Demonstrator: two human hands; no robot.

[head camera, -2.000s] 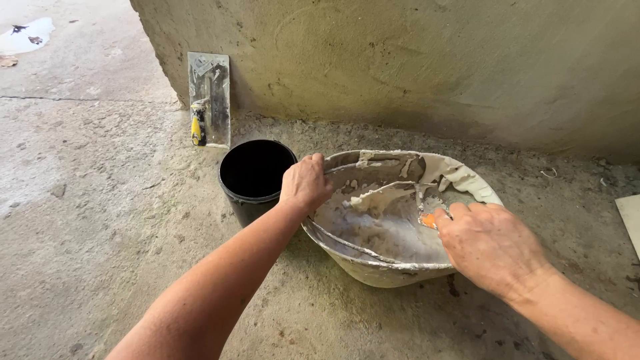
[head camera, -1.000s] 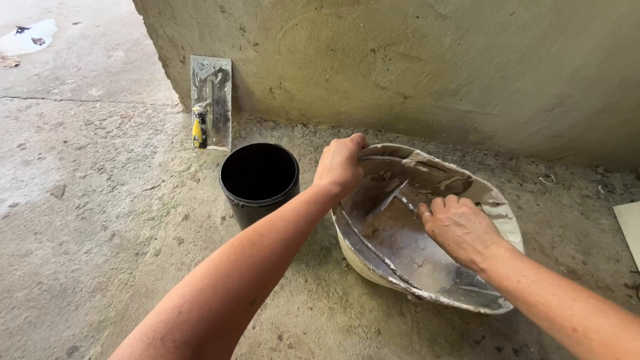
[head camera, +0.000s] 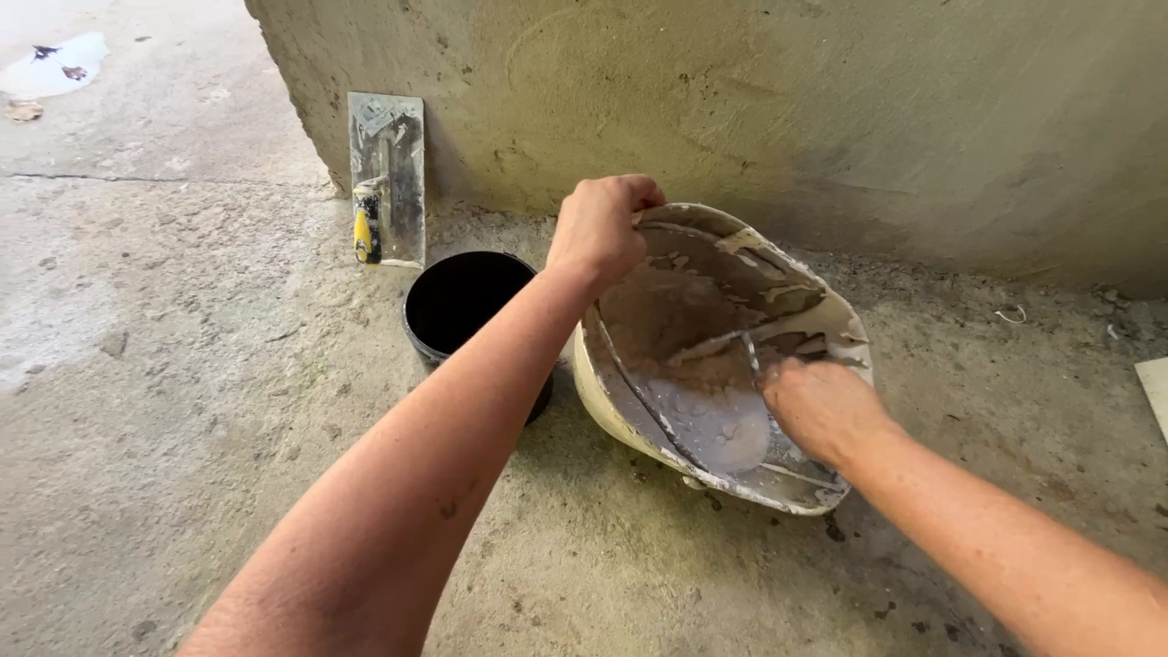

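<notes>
A pale, plaster-smeared tub [head camera: 607, 401] is tilted on the concrete floor, with greyish wet material [head camera: 712, 424] inside it. My left hand [head camera: 607, 228] grips the tub's rim at its upper left. Inside the tub, my right hand [head camera: 817, 406] is closed around a scraping tool [head camera: 751, 354]; only a narrow metal part shows, and its handle is hidden by the fingers. Just left of the tub stands a black plastic bucket [head camera: 420, 342], partly covered by my left forearm.
A plastering trowel [head camera: 401, 173] with a yellow and black handle leans on the rough plastered wall [head camera: 639, 100]. At the right edge, a pale flat piece [head camera: 1157, 392] lies on the concrete floor [head camera: 228, 438]. A whitish patch [head camera: 55, 66] is at the far upper left.
The tub has been tipped and turned, its left rim raised by my left hand. My right hand has moved down inside the tub since a second ago, still holding the tool.
</notes>
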